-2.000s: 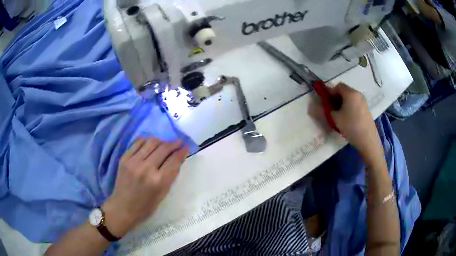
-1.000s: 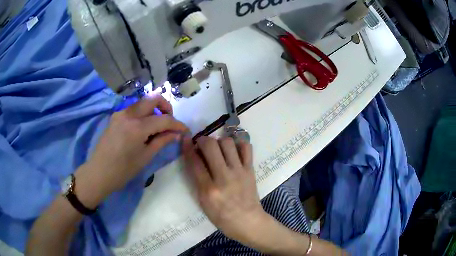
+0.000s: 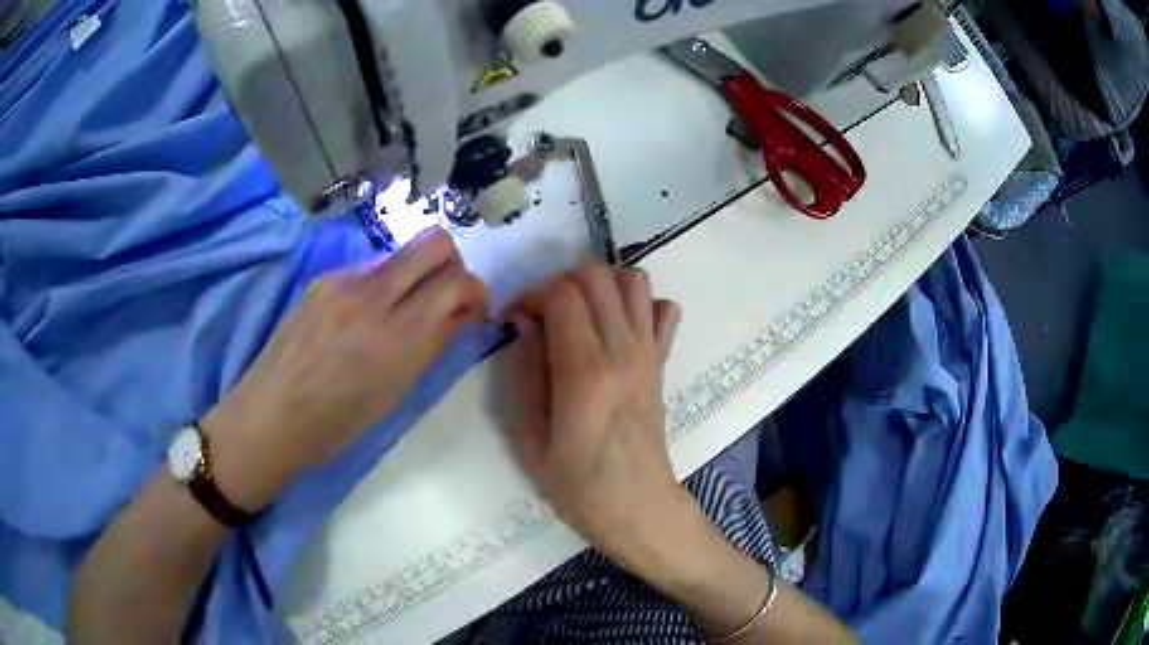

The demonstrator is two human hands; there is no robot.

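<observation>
The light-blue garment [image 3: 139, 302] covers the left of the table and runs up to the lit needle area [image 3: 410, 214] of the sewing machine head [image 3: 296, 101]. My left hand [image 3: 365, 340] lies on the cloth just in front of the needle, fingertips bunched on its edge. My right hand [image 3: 592, 378] is beside it on the right, its fingertips close to the cloth's corner; the thumb side is blurred, and whether it pinches the cloth is hidden. The jointed silver arm [image 3: 592, 202] stands right of the needle, its flat end hidden behind my right hand.
Red-handled shears [image 3: 794, 145] lie under the machine arm. Slim silver snips or tweezers [image 3: 939, 116] lie at the table's far right. A printed ruler [image 3: 819, 309] follows the curved front edge. More blue cloth [image 3: 920, 428] hangs below the table over striped clothing [image 3: 731, 498].
My right hand has let go of the shears, left them under the machine arm, and come to the cloth beside my left hand. My left hand has moved up towards the needle.
</observation>
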